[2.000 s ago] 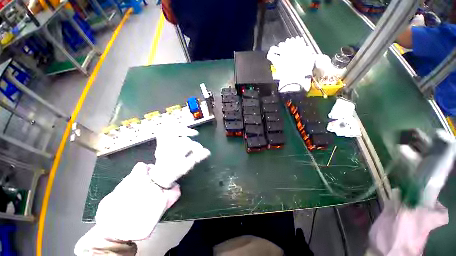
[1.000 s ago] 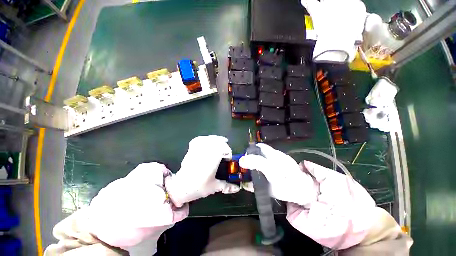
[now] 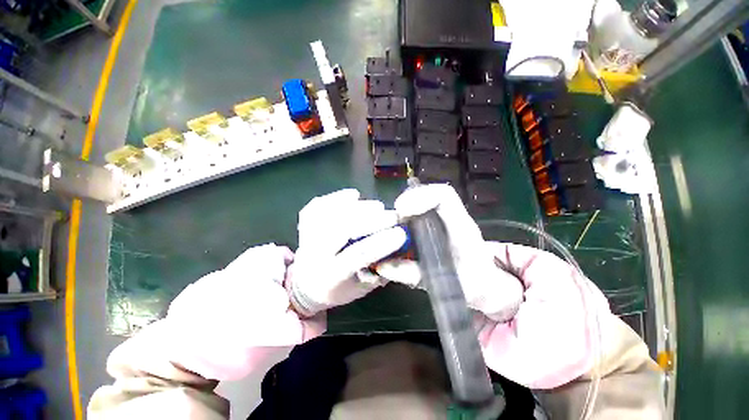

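My left hand (image 3: 337,250), in a white knit glove, holds a coil component (image 3: 392,251); its blue top and a bit of orange show between the fingers, the rest is hidden. My right hand (image 3: 460,246), also gloved, is closed around a long dark-grey syringe (image 3: 443,303). The syringe's thin needle (image 3: 409,171) points away from me, past the component. My hands are close together above the near middle of the bench, and the right fingertips are at the component; whether they touch it is hard to tell.
A pale holding fixture (image 3: 222,164) stands at left, with one blue-topped coil component (image 3: 299,100) at its right end. Rows of black components (image 3: 436,120) lie ahead, and a side row (image 3: 567,139) lies right. A black box (image 3: 454,33) is behind. A clear hose (image 3: 567,250) curves right.
Both hands have come in from the sides to the middle, the right with the syringe. Since one second ago, the left fingers have closed over the component, now tilted, and both hands are slightly higher in view.
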